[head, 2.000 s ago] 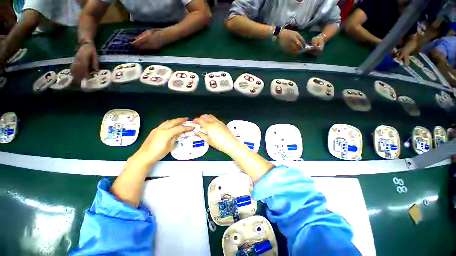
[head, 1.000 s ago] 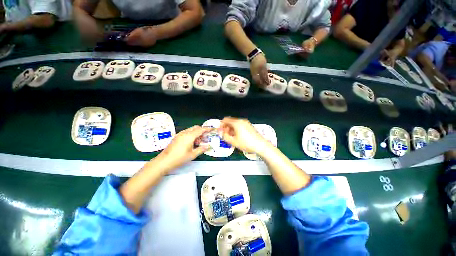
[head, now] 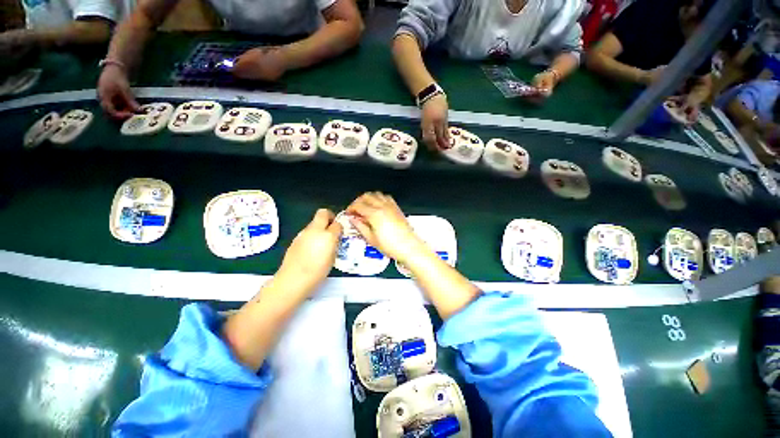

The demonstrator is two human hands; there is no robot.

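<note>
A cream housing half (head: 359, 259) with a blue block inside lies on the green belt in front of me, its upper part covered by my fingers. My left hand (head: 315, 242) is at its left edge, fingertips near its upper left. My right hand (head: 381, 224) is over its upper right, fingers bent down; whatever is between the fingertips is too small to tell. Another housing half (head: 434, 231) lies close on the right, partly behind my right forearm. Two more shells with circuit boards and blue blocks, an upper one (head: 368, 325) and a lower one (head: 396, 411), lie between my forearms.
More housing halves lie on the belt at left (head: 242, 204) and right (head: 532, 235). Front covers (head: 344, 137) line the far lane, where people opposite reach in. A pale rail (head: 171, 286) edges the belt. White sheets (head: 312, 368) lie under my forearms; a tan piece (head: 699, 376) is at right.
My hands have moved from the previous unit to one further right along the row. The units on the belt have shifted left. A person's hand opposite now touches a cover at far left.
</note>
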